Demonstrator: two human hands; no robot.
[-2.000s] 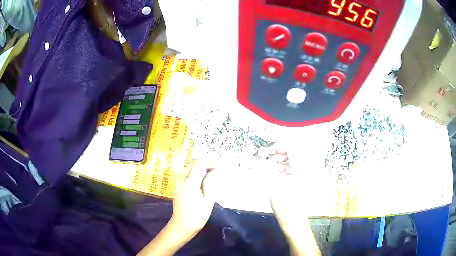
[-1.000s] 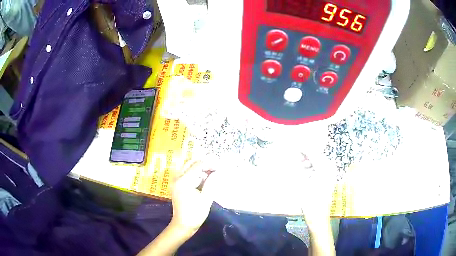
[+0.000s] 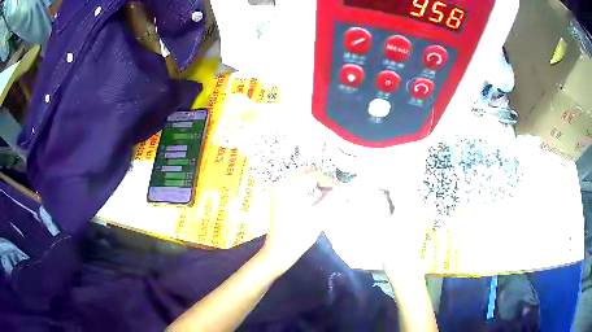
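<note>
The snap-fastening machine's red and dark-grey panel [image 3: 389, 71] hangs over the table, its counter at 958. My left hand [image 3: 298, 207] is below the machine head, left of the die area, fingers bent together. My right hand [image 3: 383, 214] is beside it on the right, washed out by glare. What either hand holds is lost in the glare. A dark purple garment [image 3: 259, 292] lies below the hands, over the table's front edge. Loose silvery button parts [image 3: 279, 155] lie left of the machine, and a second pile [image 3: 464, 172] lies right of it.
A phone [image 3: 178, 155] with a lit screen lies on yellow printed tape [image 3: 217, 214]. A dark purple garment with white buttons [image 3: 97, 97] is heaped at the left. A cardboard box [image 3: 561, 97] and clear plastic [image 3: 496, 107] are at the right.
My left hand has moved right and up to below the machine head. My right hand moved right, then back slightly left, closer to the left hand. The counter changed from 956 to 958.
</note>
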